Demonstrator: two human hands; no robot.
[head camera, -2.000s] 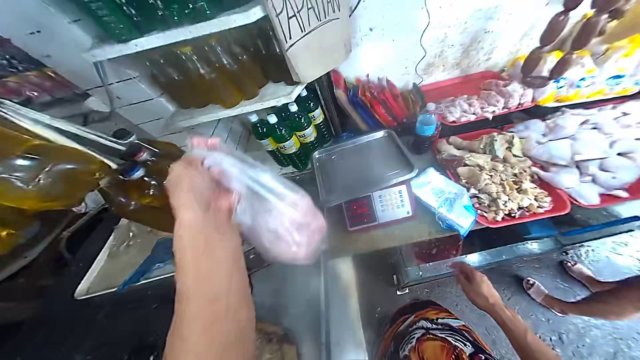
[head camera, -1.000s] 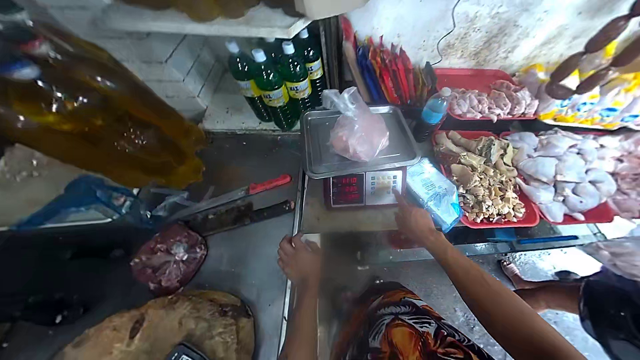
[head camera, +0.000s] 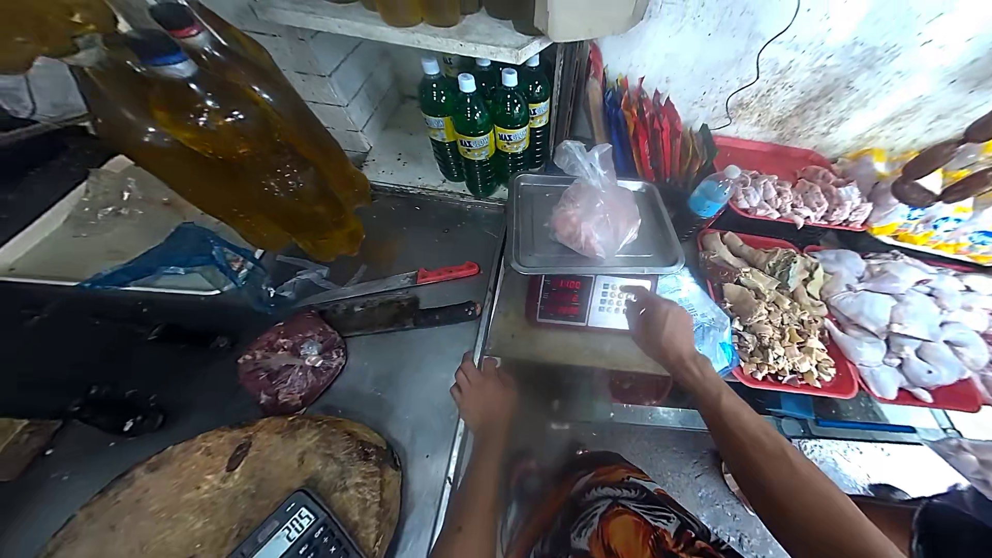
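Observation:
A clear plastic bag of raw meat (head camera: 597, 213) lies on the metal tray (head camera: 527, 256) of a digital scale (head camera: 587, 301) with a lit red display. My right hand (head camera: 661, 325) is at the scale's keypad, one finger touching or just over the keys. My left hand (head camera: 485, 394) rests on the metal edge of the counter, holding nothing; how far its fingers are spread is partly blurred. To its left lie a red-handled knife (head camera: 448, 272), a dark cleaver (head camera: 380, 314) and a bag of dark red meat (head camera: 293, 363).
A round wooden chopping block (head camera: 232, 480) bears a calculator (head camera: 298, 531). Bottles of yellow oil (head camera: 256, 163) hang at upper left; green bottles (head camera: 474, 139) stand behind the scale. Red trays of chicken (head camera: 961, 395) and offal (head camera: 841, 380) sit right. Another person's dark-clothed body (head camera: 949, 523) is at lower right.
The clear meat bag, held in my left hand two seconds ago, is now on the scale's tray. That hand has come down to the counter edge. My right hand has moved up to the keypad.

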